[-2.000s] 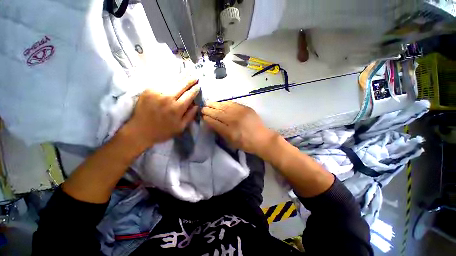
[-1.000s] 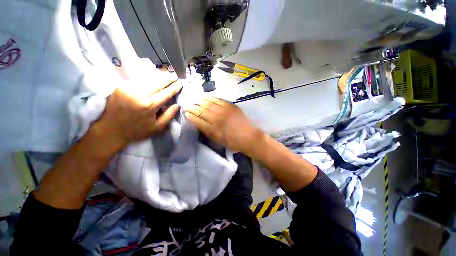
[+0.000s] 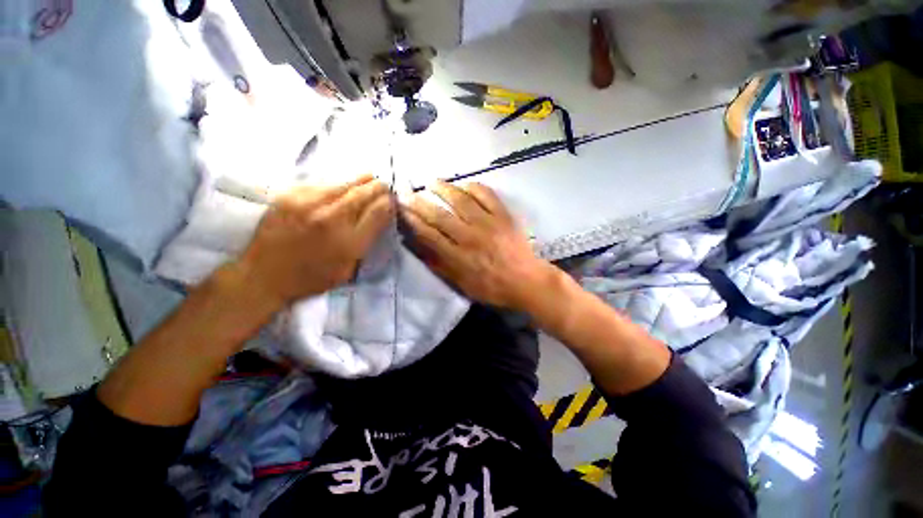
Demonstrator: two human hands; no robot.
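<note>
My left hand [image 3: 322, 235] and my right hand [image 3: 471, 238] press close together on the white quilted garment [image 3: 380, 319], just in front of the presser foot and needle area [image 3: 405, 101]. Their fingertips pinch the fabric edge from both sides. The garment hangs over the table's front edge towards my lap. More pale fabric spreads left. Glare washes out the cloth near the needle. The yellow thread snips [image 3: 511, 101] with a black cord lie right of the needle.
A brown-handled tool [image 3: 601, 61] lies behind the snips. A garment bundle with a dark tie [image 3: 698, 293] is at the right. A notions holder [image 3: 774, 142] and a yellow crate [image 3: 891, 121] are beyond. A darker grey garment pile [image 3: 253, 435] is below left.
The grey band seen between my hands is now mostly out of sight, and the quilted fabric lies flatter leftwards. My hands sit a little farther from the needle. The camera view has shifted.
</note>
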